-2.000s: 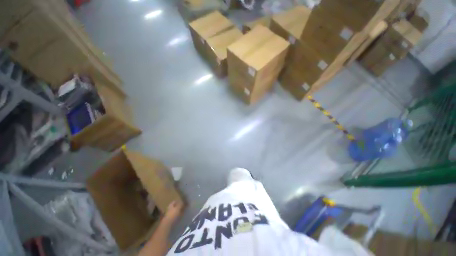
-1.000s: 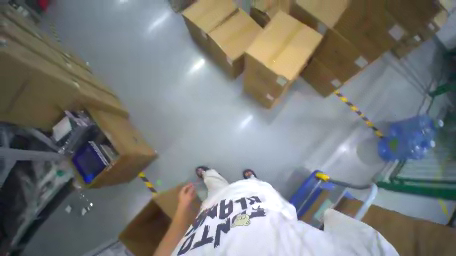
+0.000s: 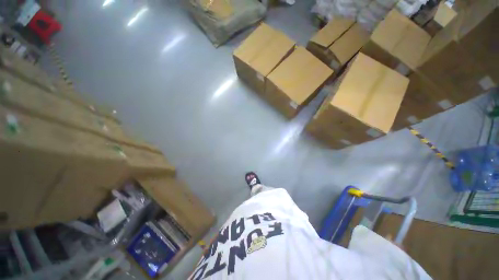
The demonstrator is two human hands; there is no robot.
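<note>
The platform trolley (image 3: 337, 213) is at my right side, with a blue deck and a yellow corner piece. Its pale grey tubular push handle (image 3: 407, 220) rises beside my white sleeve. A large brown carton (image 3: 454, 246) lies along the trolley at the lower right. My right hand (image 3: 390, 238) is mostly hidden by the sleeve; a small bit of it shows at the handle, closed on it. My left hand is out of view; only a sliver of arm shows beside my shirt at the bottom.
Brown cartons (image 3: 366, 93) stand on the floor ahead and right, by yellow-black tape (image 3: 431, 146). Blue clear bottles (image 3: 476, 169) stand by a green mesh frame. At left are large cartons (image 3: 65, 175) and an open carton (image 3: 183, 205) holding a blue item. A red stool (image 3: 42, 26) is far left.
The floor cartons and bottles have shifted right in view, and the left cartons appear larger and closer. My left hand and the empty open carton have left view. The trolley stays beside me.
</note>
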